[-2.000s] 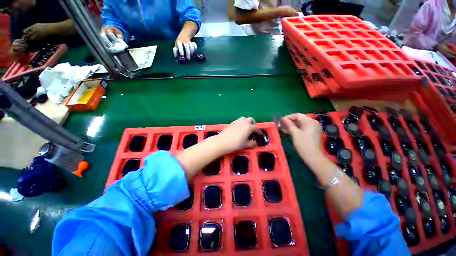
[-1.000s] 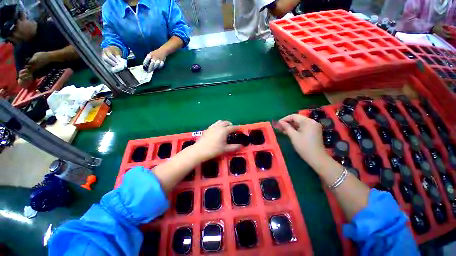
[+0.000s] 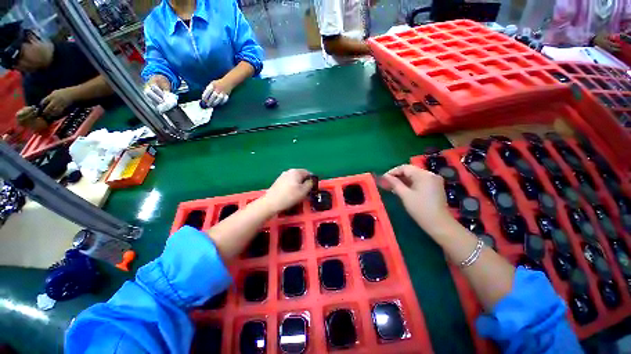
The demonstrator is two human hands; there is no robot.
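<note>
A red-orange tray (image 3: 310, 309) lies in front of me, with glossy black rounded-square units (image 3: 332, 274) in its pockets. My left hand (image 3: 290, 190) is over its back row, fingertips pinching a small dark unit (image 3: 313, 184) that stands tilted beside the unit in the third-row-from-right area's neighbouring pocket. My right hand (image 3: 417, 196) is just beyond the tray's back right corner, thumb and finger pinched together. A faint thin piece may be at its fingertips, too small to tell.
A second red tray (image 3: 443, 256) at the right holds black units with round grey parts. Red trays (image 3: 477, 104) are stacked behind it. An orange box (image 3: 131, 167), a blue round object (image 3: 71, 276) and metal posts stand left. A gloved person (image 3: 200, 45) works opposite.
My left hand has moved left along the back row, away from the right corner pocket, where a unit now lies uncovered. My right hand has stayed nearly in place, still pinched.
</note>
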